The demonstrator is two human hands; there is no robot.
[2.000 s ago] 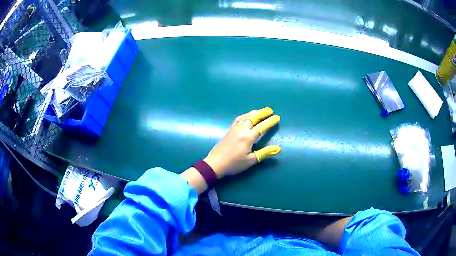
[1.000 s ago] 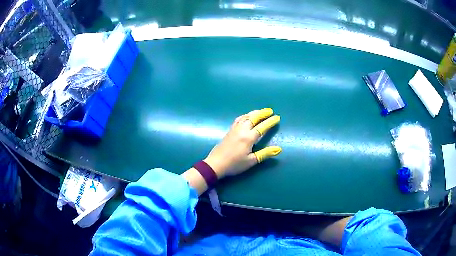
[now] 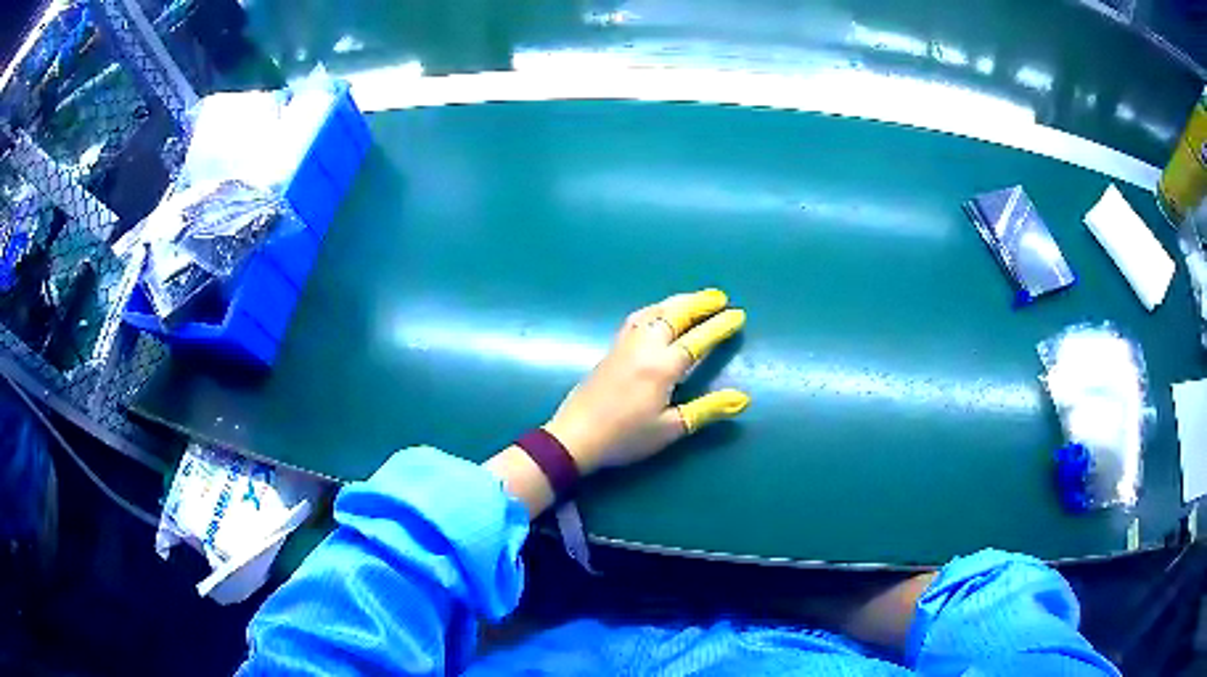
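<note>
My left hand (image 3: 649, 377) rests flat on the green bench (image 3: 847, 463), fingers apart, holding nothing. Yellow finger cots cover the thumb and two fingers; the rest of the hand is bare. A dark red wrist strap (image 3: 547, 458) is around the left wrist, with a pale tail hanging at the bench's front edge. My right hand is not visible; only the right forearm (image 3: 890, 611) and blue sleeve show, and the forearm goes below the bench edge.
A blue parts bin (image 3: 302, 218) with clear bags and white sheets stands at left, beside wire mesh. A wipes bag (image 3: 219, 509) is below the left edge. At right lie a dark flat packet (image 3: 1019, 242), white pad (image 3: 1129, 247), clear bag with blue pieces (image 3: 1096, 403) and paper slip (image 3: 1194, 437).
</note>
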